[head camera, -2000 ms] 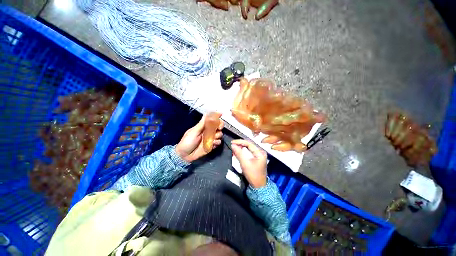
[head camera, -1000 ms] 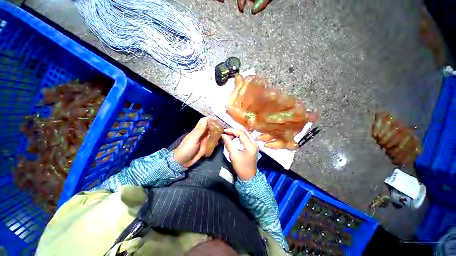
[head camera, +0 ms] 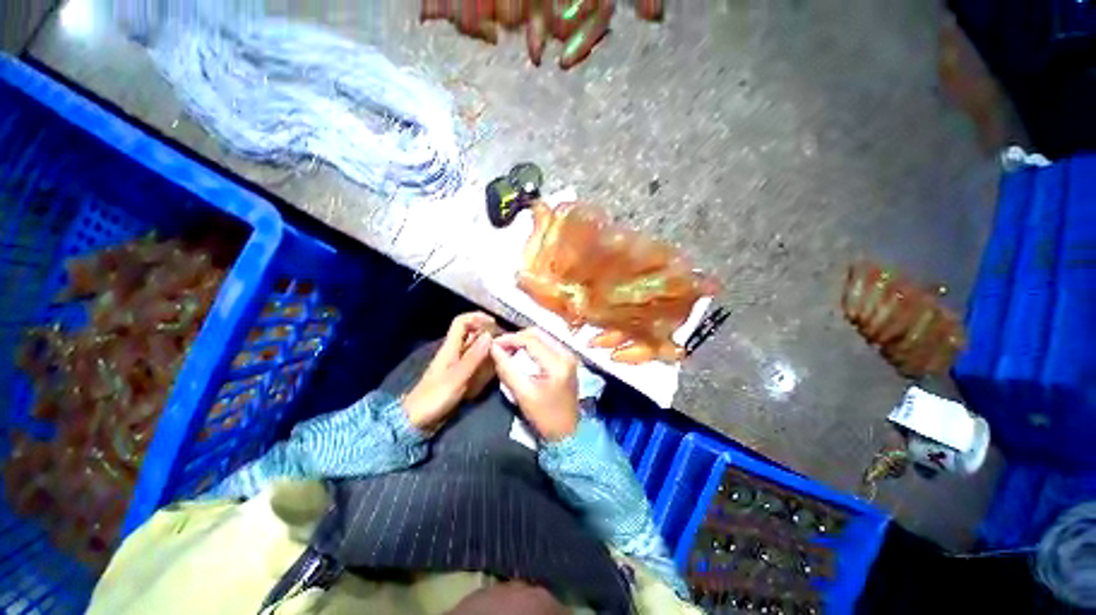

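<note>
My left hand (head camera: 447,375) and my right hand (head camera: 541,382) meet at the fingertips over the lap, in front of the bench edge. Both have bent, pinching fingers. The amber piece seen earlier in my left hand does not show clearly; the fingers may hide it. A small white wad (head camera: 588,383) shows beside my right hand. A heap of glossy amber pieces (head camera: 613,282) lies on a white sheet (head camera: 649,380) at the bench's near edge. A dark round pair (head camera: 513,195) touches the heap's upper left. Small black snips (head camera: 708,330) lie at the sheet's right edge.
A pale twine hank (head camera: 307,102) lies upper left. Amber bunches lie at the far side (head camera: 565,22) and right (head camera: 904,318). A white tub (head camera: 943,429) stands at right. A large blue crate (head camera: 258,246) is left, a small one (head camera: 859,553) lower right, stacked crates (head camera: 1040,282) far right.
The view has shifted, so the bench things sit further left. My hands have come together at the fingertips. The amber piece that stood out in my left hand no longer shows clearly.
</note>
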